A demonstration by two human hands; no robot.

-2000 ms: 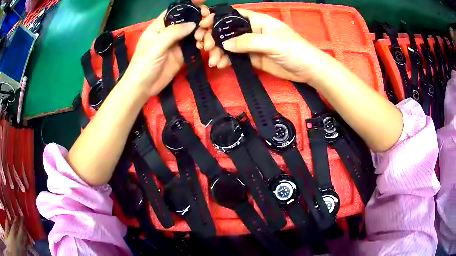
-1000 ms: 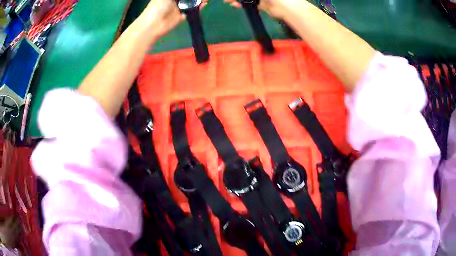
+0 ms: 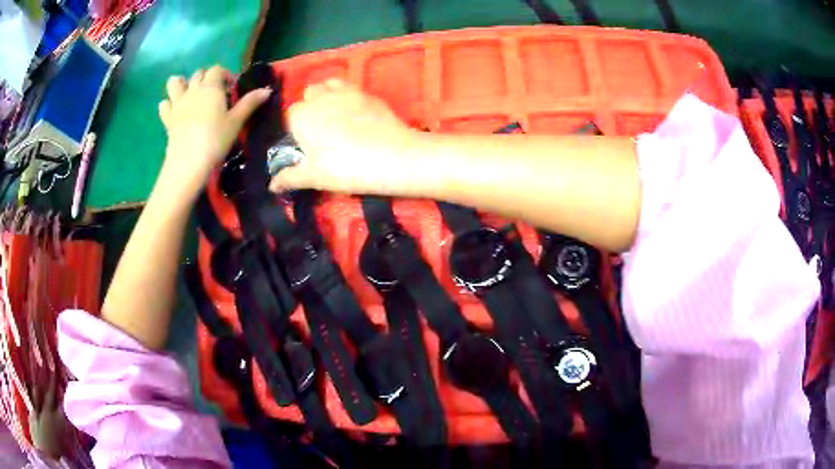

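Note:
Black smartwatches lie in rows on the orange-red foam tray [image 3: 549, 69], several with dark round screens such as the watch [image 3: 481, 259], others case back up. My left hand [image 3: 203, 114] is at the tray's upper left corner, fingers spread, its thumb reaching over a black watch [image 3: 256, 81] there; no grip shows. My right hand [image 3: 343, 137] reaches across the tray to the left. Its fingers are on a watch with a pale, shiny round face [image 3: 284, 158], above other straps. My right hand hides part of that watch and the pockets under it.
A light green mat [image 3: 151, 110] lies at the left, with a blue panel [image 3: 69, 87] and a pink pen-like stick [image 3: 83, 174] beyond. A red tray with pale strips [image 3: 46, 293] is at lower left. Another tray of black watches [image 3: 797, 147] is at right. Black straps show at the top edge.
Both hands have come from the top edge back to the tray's left side. The two watches held earlier are no longer up at the top in my hands. My left hand has spread its fingers.

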